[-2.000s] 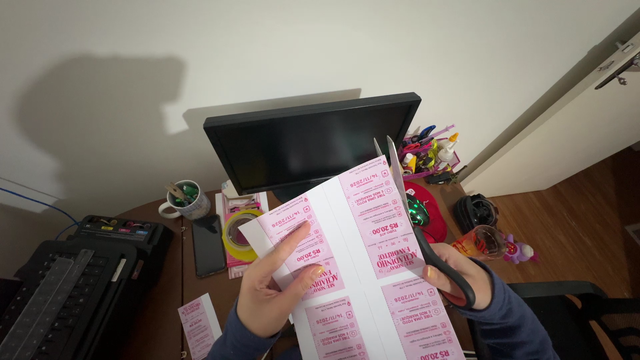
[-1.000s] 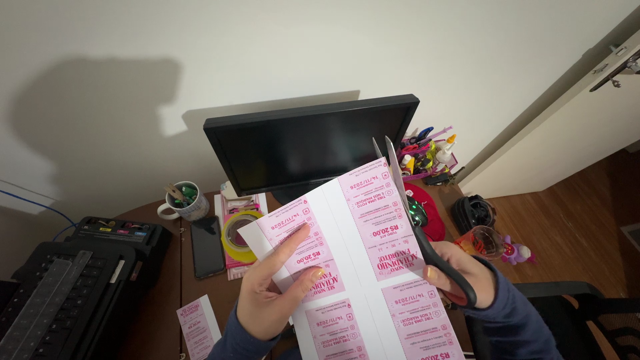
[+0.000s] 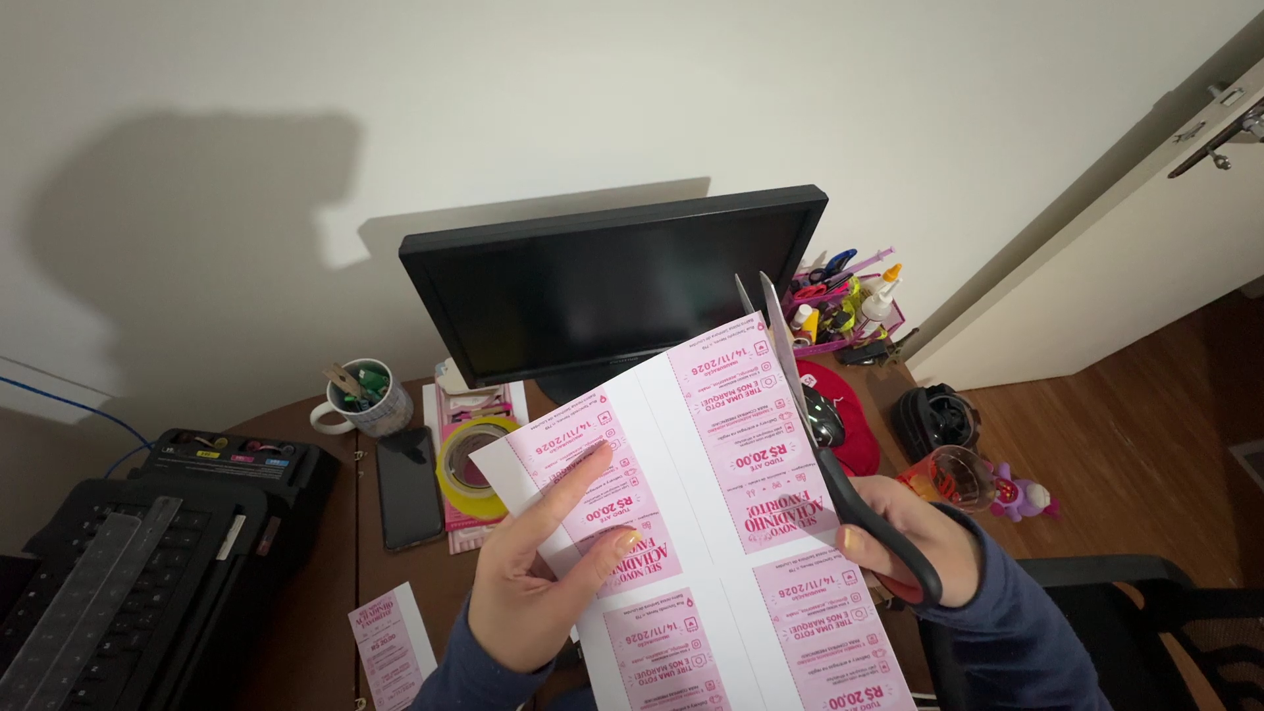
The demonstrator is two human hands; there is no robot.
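Note:
A white paper sheet [image 3: 696,474] printed with several pink cards is held up in front of me. My left hand [image 3: 543,563] pinches its left part, thumb and index finger over the upper left card. My right hand [image 3: 913,543] grips black-handled scissors [image 3: 839,484] by the loops, the blades pointing up along the right edge of the sheet. The blade tips stand apart beyond the sheet's top right corner. A cut pink card with a white margin [image 3: 392,647] lies on the brown table at lower left.
Behind the sheet stands a black monitor [image 3: 612,286]. Around it are a mug [image 3: 367,397], a phone [image 3: 410,489], yellow tape [image 3: 474,466], a black printer [image 3: 168,553] with a clear ruler [image 3: 94,602], a stationery holder [image 3: 849,306], a mouse on a red pad [image 3: 825,420] and an orange-tinted cup [image 3: 948,479].

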